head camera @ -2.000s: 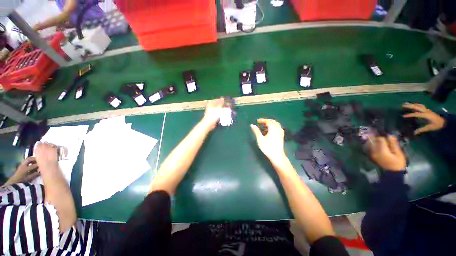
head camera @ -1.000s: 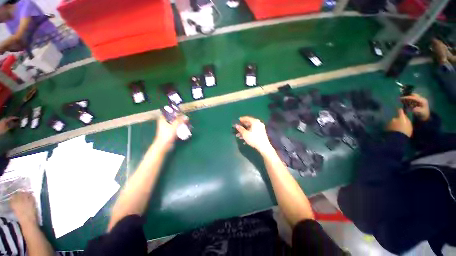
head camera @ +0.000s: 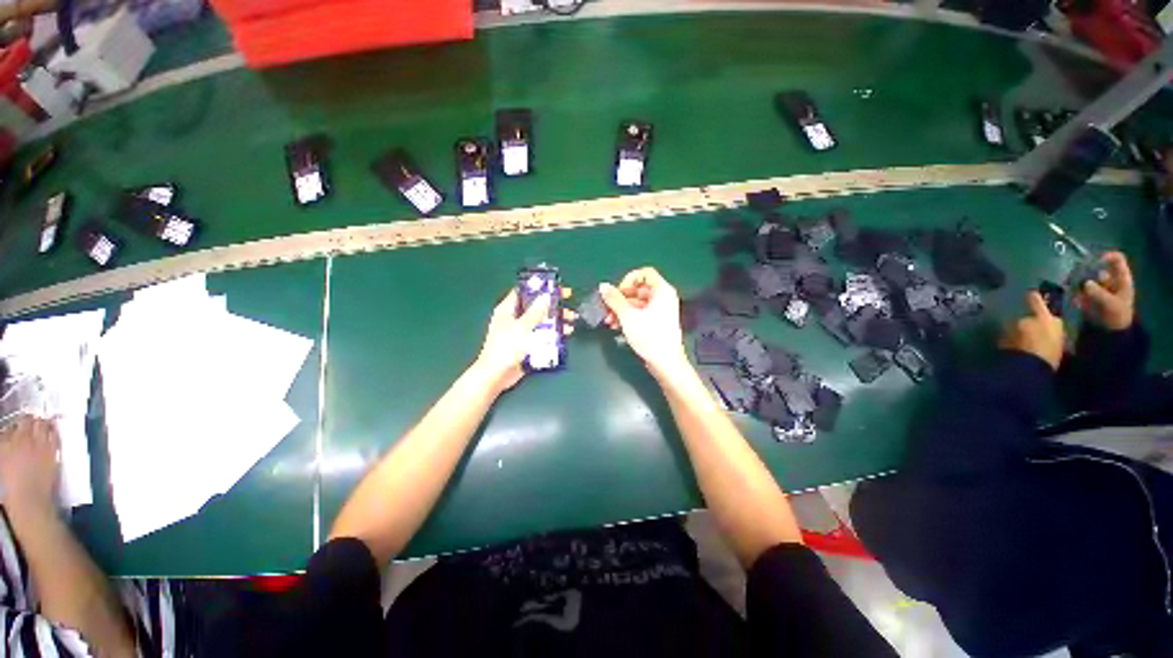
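My left hand [head camera: 509, 337] holds a black mobile phone [head camera: 542, 321] upright above the green bench, its back showing with a pale patch on the lower half. My right hand [head camera: 646, 316] is just to the right and pinches a small dark battery cover [head camera: 593, 307] between thumb and fingers. The cover is close to the phone but apart from it. A loose pile of battery covers [head camera: 769, 283] lies right of my right hand.
Phones [head camera: 630, 154] lie spaced along the green strip beyond the pale rail [head camera: 450, 229]. White paper sheets [head camera: 193, 411] lie left. A red tote [head camera: 347, 26] stands at the back. A neighbour's hands [head camera: 1036, 332] are at the right, another's arm [head camera: 45, 501] at the left.
The view has shifted. My left hand now holds one phone upright, nearer my right hand; another phone rests on the strip beyond the rail. The cover in my right hand shows more clearly.
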